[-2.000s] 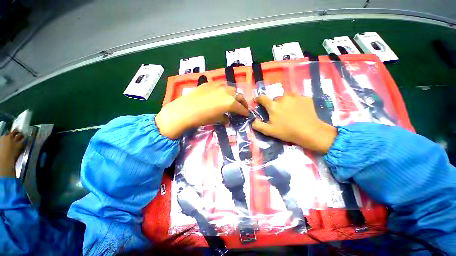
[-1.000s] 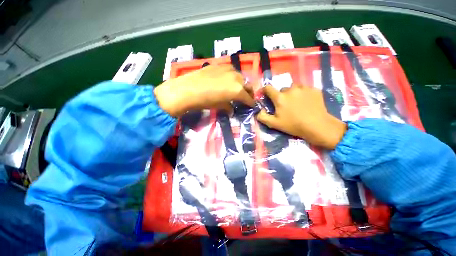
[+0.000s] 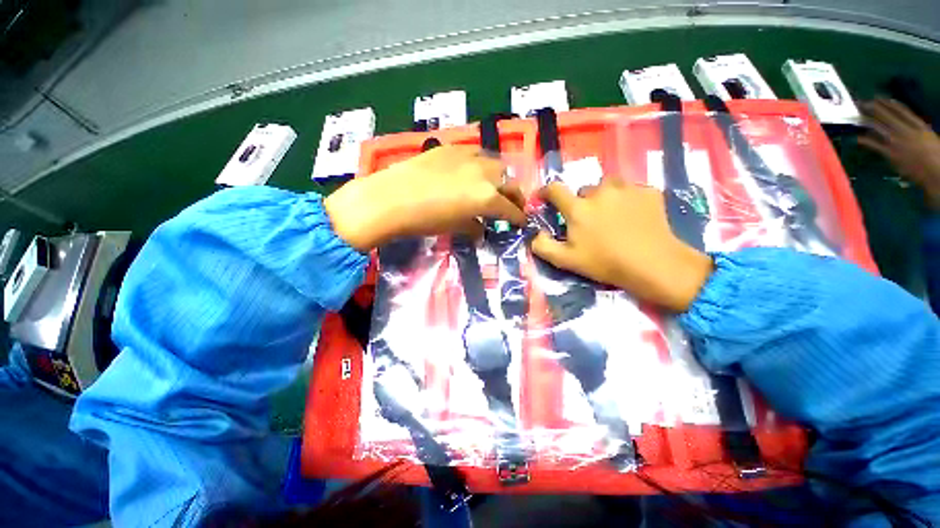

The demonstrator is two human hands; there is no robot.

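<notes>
A red-orange tray (image 3: 340,413) lies in front of me with several black smartwatches in it, one with a grey round face (image 3: 487,344) near the middle. Wrinkled, shiny clear plastic film (image 3: 660,361) covers most of them. Strap ends stick out past the tray's back and front edges. My left hand (image 3: 428,196) and my right hand (image 3: 624,239) meet over the upper middle of the tray, fingertips on a watch (image 3: 505,225) in film. Small green lights show near the fingertips. My fingers hide how the watch is held.
Several white retail boxes (image 3: 344,142) stand in a row on the green bench (image 3: 186,175) behind the tray. A box lies on a silver scale (image 3: 62,299) at far left. Another person's hand (image 3: 903,139) reaches in at far right. A grey rail (image 3: 433,72) runs behind.
The retail boxes have shifted left relative to the tray, and another box and a person's hand have appeared at right. My hands stay over the same watch area. The neighbour's hand at left is gone.
</notes>
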